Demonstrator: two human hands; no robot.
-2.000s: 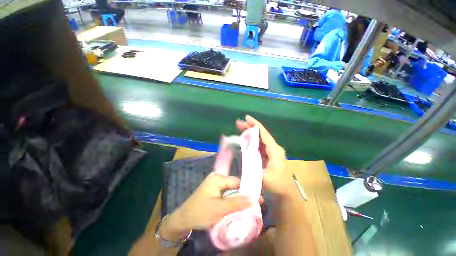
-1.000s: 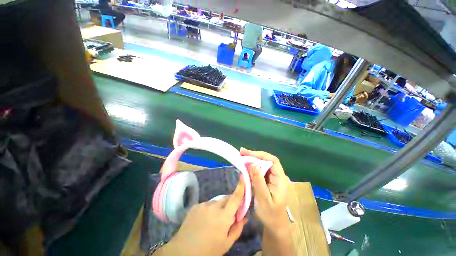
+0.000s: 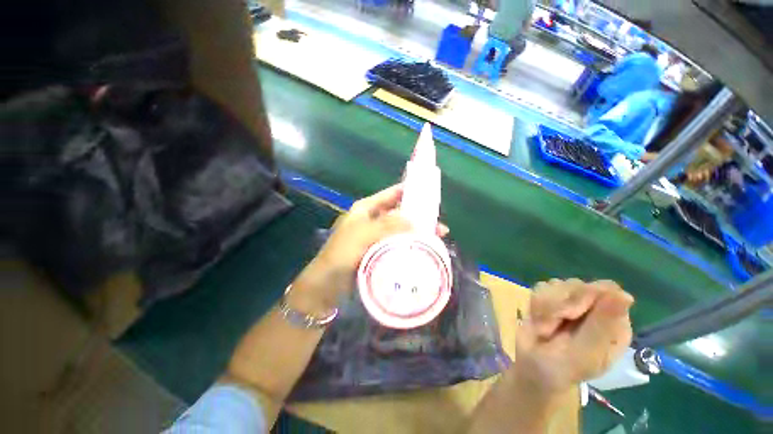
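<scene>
The pink and white cat-ear headset is seen side-on in front of me, one round ear cup with a small face print facing me and a pointed ear at the top. My left hand holds it by the headband from the left. My right hand is off the headset, to its right, with fingers curled and slightly blurred; I cannot tell if anything is in it. A dark protective bag lies flat under the headset on the tan cardboard sheet.
An open carton at the left has dark bags in it. A white bottle and a thin red-ended tool are at the right by a metal post. Blue trays and a person in blue are across the green line.
The headset has turned from its open arc to side-on, with an ear cup facing me. My right hand has let go of it and moved right. The view has shifted.
</scene>
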